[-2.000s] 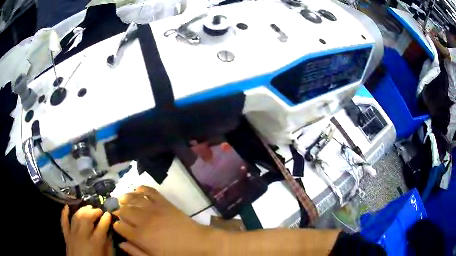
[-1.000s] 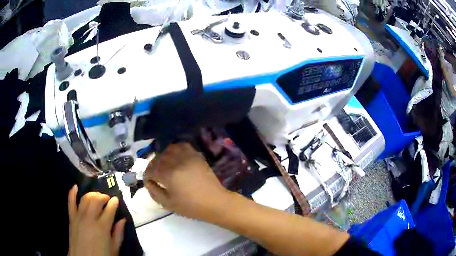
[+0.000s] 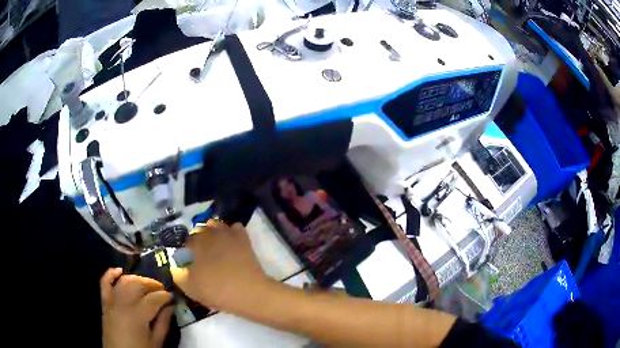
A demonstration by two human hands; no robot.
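Black fabric (image 3: 47, 272) lies left of and under the white sewing machine (image 3: 183, 102). My left hand (image 3: 136, 309) rests on the fabric at the lower left, fingers bent; whether it grips the cloth is unclear. My right hand (image 3: 221, 265) is beside the presser foot and needle area (image 3: 175, 253), fingers bent down at the cloth edge; its fingertips are partly hidden. A small yellow mark shows on the cloth between the hands.
A lit smartphone (image 3: 309, 221) leans under the machine arm. A checked brown strap (image 3: 408, 251) hangs to its right. The control panel (image 3: 445, 102) is at the head's right end. Blue bins (image 3: 547, 129) stand at the right. Pale cut fabric (image 3: 41, 75) lies behind the machine.
My right hand has moved left and down from beneath the machine arm to the needle area, uncovering the phone. Black cloth now reaches under my right fingers. The view has shifted slightly.
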